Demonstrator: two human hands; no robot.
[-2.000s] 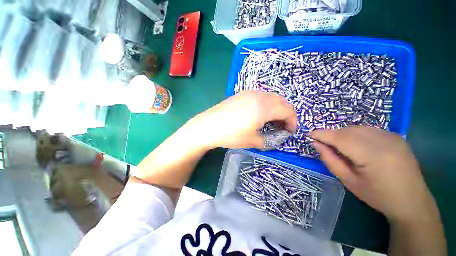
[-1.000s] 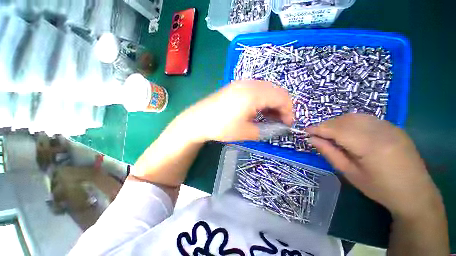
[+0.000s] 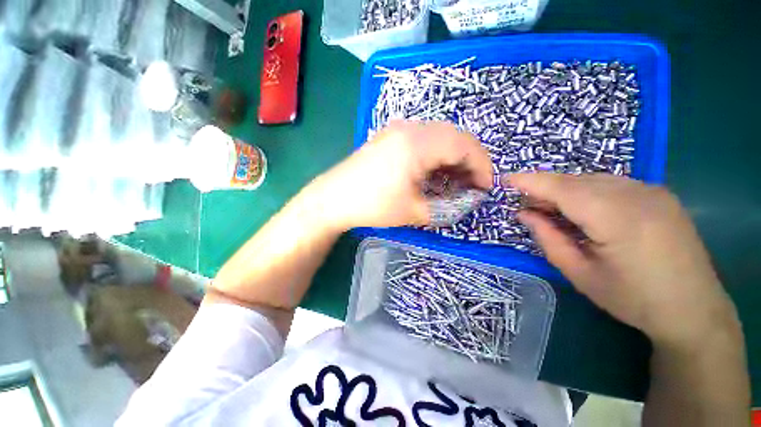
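Note:
My left hand (image 3: 409, 179) is over the lower left of the blue tray (image 3: 655, 108), closed around a bunch of thin silvery pins (image 3: 455, 207). My right hand (image 3: 609, 242) is just to its right, thumb and forefinger close together at the bunch's tips; whether a small part is between them cannot be told. Short silvery sleeves (image 3: 567, 117) fill most of the tray, and loose pins (image 3: 409, 90) lie at its left end. The near clear box (image 3: 534, 334) holds long silvery pieces (image 3: 451, 304).
Two clear boxes stand beyond the tray, one with small silvery parts (image 3: 388, 15), one with a white printed label (image 3: 492, 17). A red phone (image 3: 280, 71) and a white-orange cup (image 3: 249, 164) are at left, beside wrapped stacks (image 3: 58, 108). Another person's arm (image 3: 133, 321) shows lower left.
The whole view has shifted, with the tray and boxes lying further up and left in it. Both hands stay close together over the tray; the right fingertips are slightly apart from the bunch.

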